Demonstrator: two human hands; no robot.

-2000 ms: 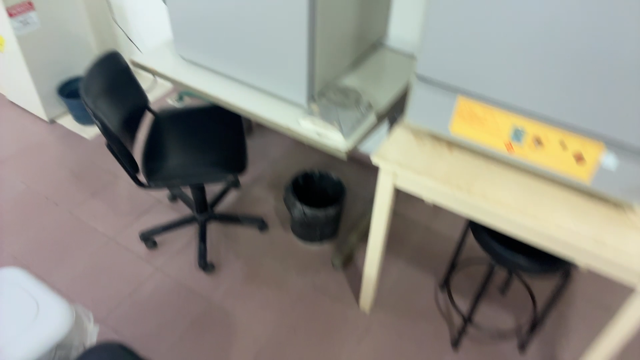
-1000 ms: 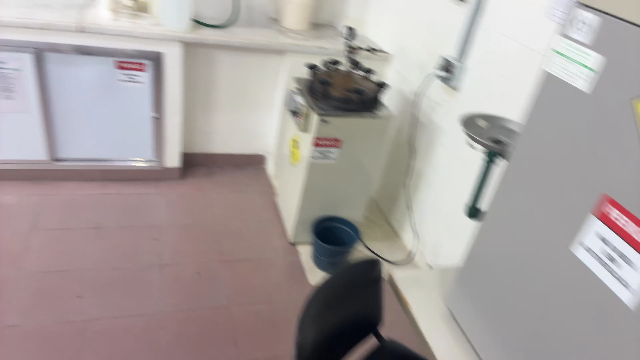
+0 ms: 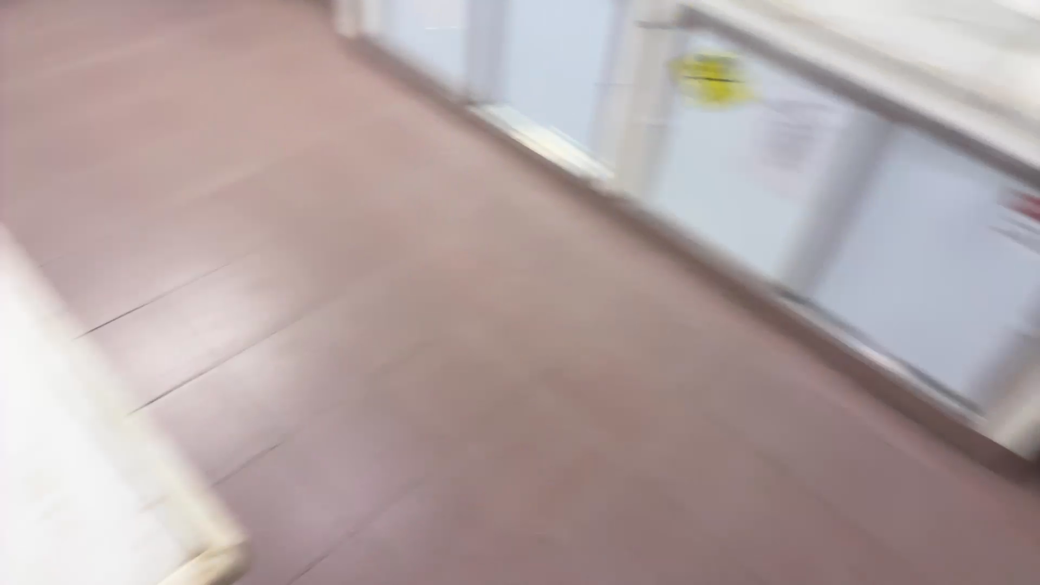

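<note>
Neither my left hand nor my right hand shows in the head view, so what they hold or touch is hidden. The picture is blurred. Reddish-brown floor tiles (image 3: 455, 325) fill the middle. A white worktop (image 3: 65, 455) with a pale edge juts in at the lower left. Along the right runs a row of low cabinets with pale sliding doors (image 3: 918, 252), one of which bears a yellow sticker (image 3: 712, 79) and a blurred paper.
Above the cabinets lies a pale countertop (image 3: 934, 49). A dark reddish baseboard (image 3: 699, 252) runs diagonally along the foot of the cabinets. The worktop's corner reaches over the floor at the lower left.
The view has swung far round, from the black chair, the bins and the benches to the floor and the low cabinets. No hand shows in any of the frames.
</note>
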